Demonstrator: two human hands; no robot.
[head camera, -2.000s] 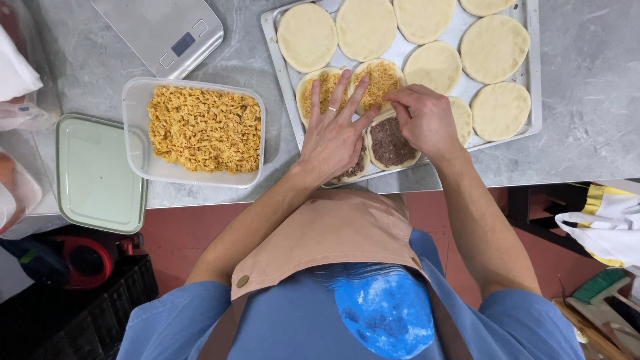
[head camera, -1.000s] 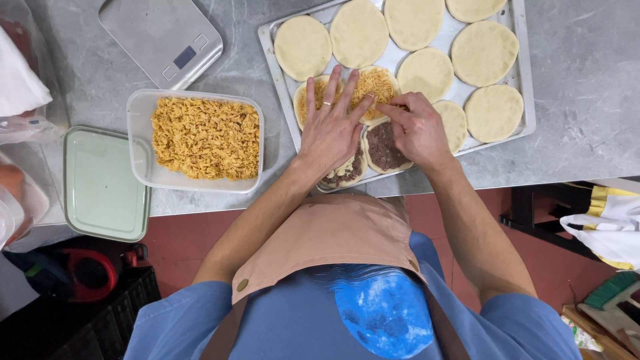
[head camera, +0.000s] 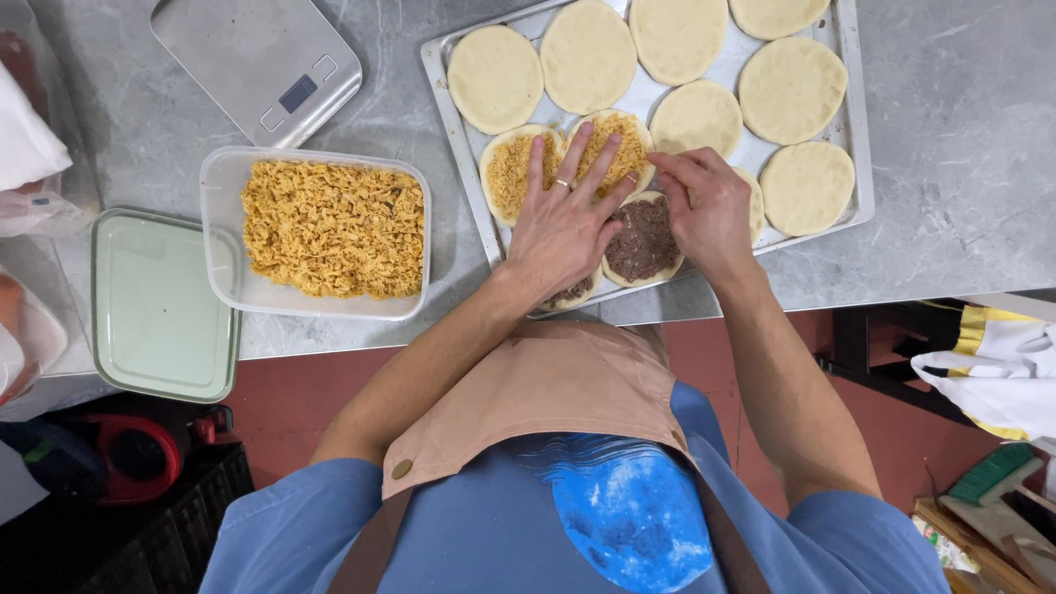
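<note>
A metal baking tray (head camera: 860, 177) holds several flat dough rounds. My left hand (head camera: 569, 214) lies with spread fingers over two rounds topped with shredded orange filling, one at the left (head camera: 511, 175) and one under the fingertips (head camera: 617, 148). At the right edge of the second, my right hand (head camera: 705, 202) has thumb and fingers drawn together; whether anything is between them cannot be told. Between my hands lies a round with dark ground filling (head camera: 643, 239). Another dark-topped round (head camera: 577, 293) is partly hidden under my left wrist. Plain dough rounds (head camera: 796, 89) fill the tray's far and right parts.
Left of the tray stands a clear plastic container (head camera: 419, 280) of shredded orange filling. Its neighbours are a pale green lid (head camera: 165, 305), overhanging the counter edge, and a digital kitchen scale (head camera: 256, 62). Plastic-wrapped items (head camera: 33, 198) sit at the far left of the grey counter (head camera: 949, 148).
My right hand has moved from the dark-filled round to the edge of the orange-topped one. My left hand stays spread over the orange-topped rounds.
</note>
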